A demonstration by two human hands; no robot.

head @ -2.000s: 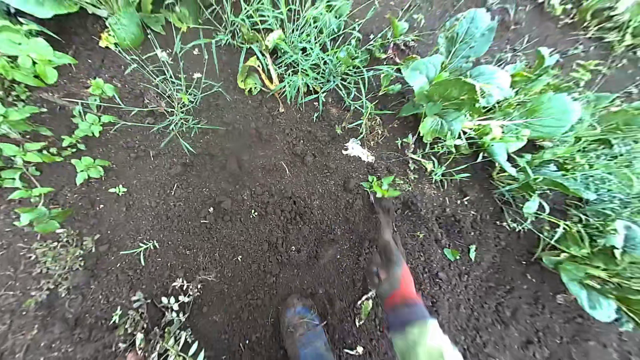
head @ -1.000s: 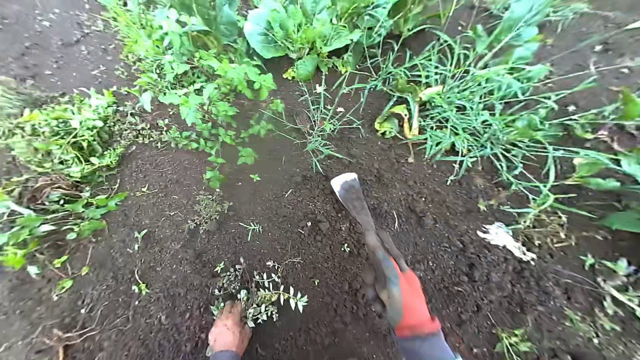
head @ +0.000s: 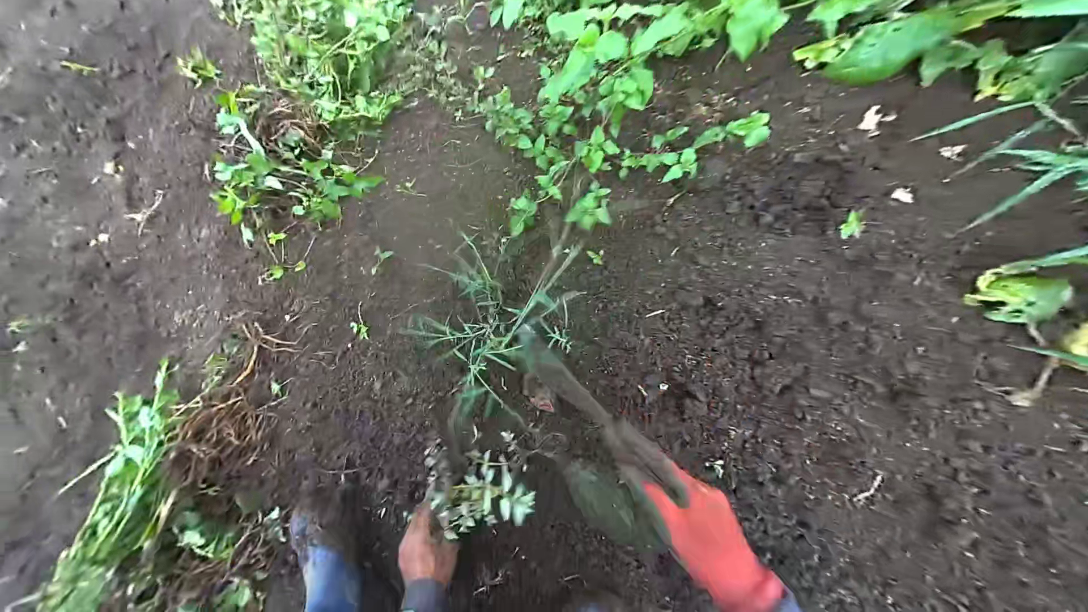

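Observation:
My left hand (head: 427,548), bare and at the bottom centre, is closed on a small leafy weed (head: 489,497) with pale green leaves. On my right hand (head: 705,531) is a red glove with a dark, soiled palm; it grips a hand tool (head: 586,404) with a flat, soil-covered blade, blurred by motion. The tool's far end touches or overlaps a spindly grass weed (head: 489,340) in front of both hands. Whether that weed is still rooted I cannot tell.
Pulled weeds with brown roots (head: 217,433) lie at the lower left, beside a boot and blue trouser leg (head: 327,565). Another heap of greenery (head: 319,76) is at the upper left. Leafy plants (head: 595,85) grow at the top, with broad leaves (head: 892,51) at upper right.
The view has shifted left. The grass weed, which stood apart beyond the tool one second ago, is now at the tool's far end. My left hand still holds the leafy weed.

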